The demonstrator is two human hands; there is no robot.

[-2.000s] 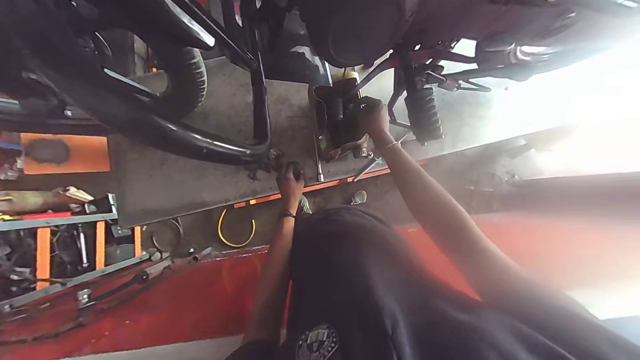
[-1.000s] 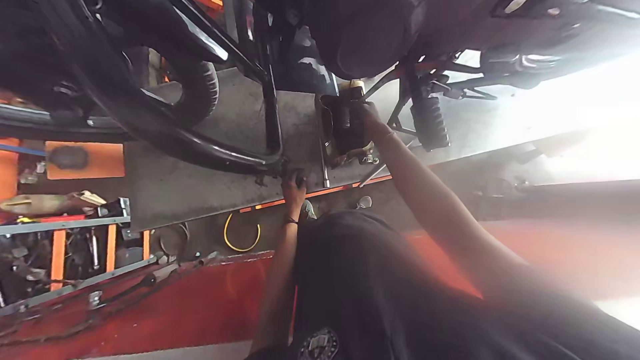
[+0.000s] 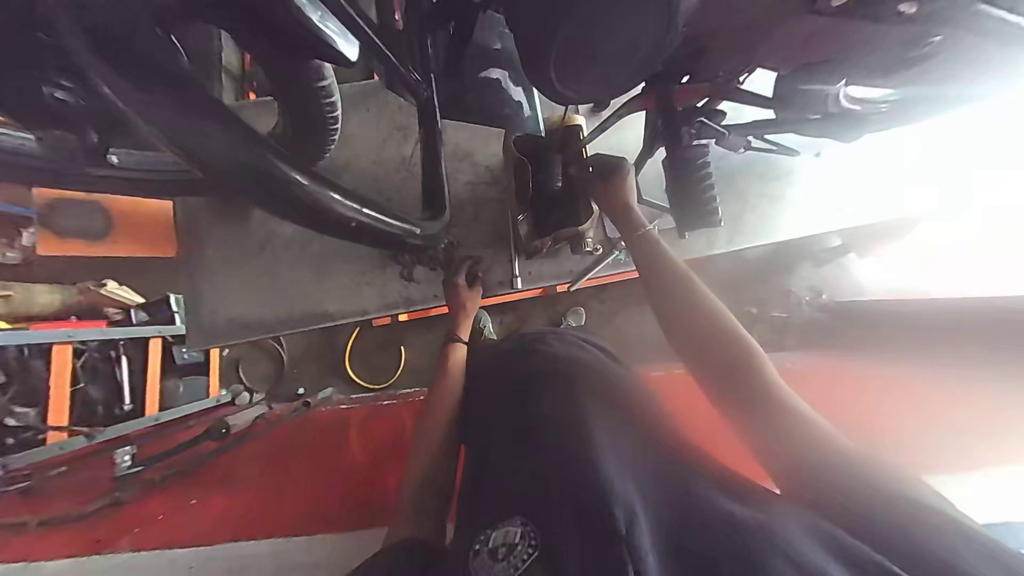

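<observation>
A motorcycle with black tubing point(image 3: 320, 188) and a ribbed footpeg point(image 3: 693, 188) stands over a grey lift platform. A cut-open container point(image 3: 520, 180) with dark contents sits on the platform under the engine. At its right side is my right hand point(image 3: 614, 186), fingers curled near a dark cylindrical part; what they grip is hidden. My left hand point(image 3: 464, 282) is at the platform's front edge, by the lower end of the black tubing, with something dark at its fingertips. Between my hands lie a long metal tool point(image 3: 516, 256) and, farther right, a ratchet-like tool point(image 3: 594, 268).
A rack with orange dividers point(image 3: 152, 368) holds tools at the left. An orange mat point(image 3: 104, 222) lies beyond it. A yellow hose loop point(image 3: 350, 360) is on the floor before the platform point(image 3: 264, 288). A tyre point(image 3: 318, 116) stands at the back left.
My right hand has shifted slightly at the container's right side. My left hand stays near the platform's edge. The view has drifted a little.
</observation>
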